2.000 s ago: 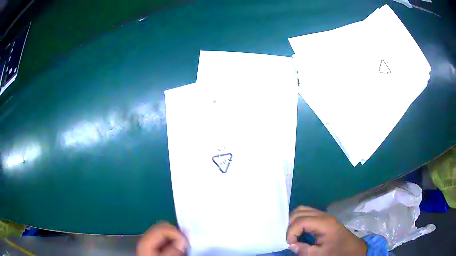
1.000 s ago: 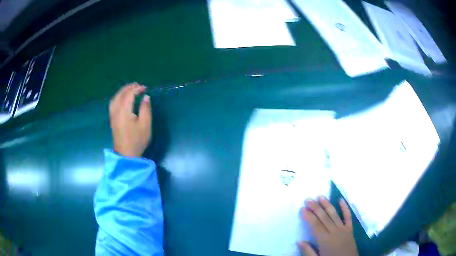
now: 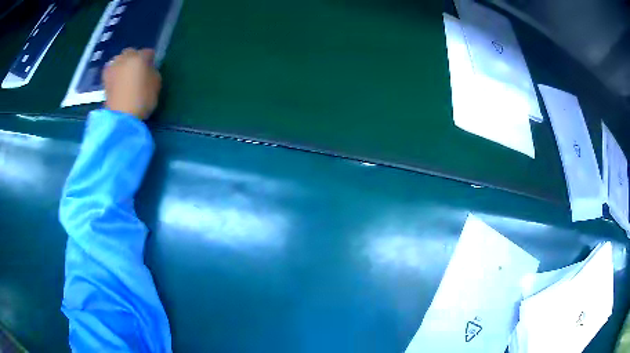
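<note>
My left hand [image 3: 132, 84], in a blue sleeve, is over the near end of a dark blue panel [image 3: 131, 31] at the upper left. Its fingers look curled and are blurred; whether they grip the panel is not clear. The panel has small white squares along its left side and a white border beneath it. A white bag [image 3: 466, 296] with a triangle mark lies at the lower right, cut off by the bottom edge. It touches the stack of white bags [image 3: 570, 303] to its right. My right hand is out of view.
Another dark panel [image 3: 38, 41] with a white border lies at the far left. On the darker strip beyond the seam [image 3: 311, 152], overlapping white bags [image 3: 483, 89] lie at the upper right. More white bags [image 3: 577, 152] lie at the right edge.
The view has swung left and towards the far side. My left hand has moved from the seam onto the dark panel. My right hand has left the picture; it was on the white bag before.
</note>
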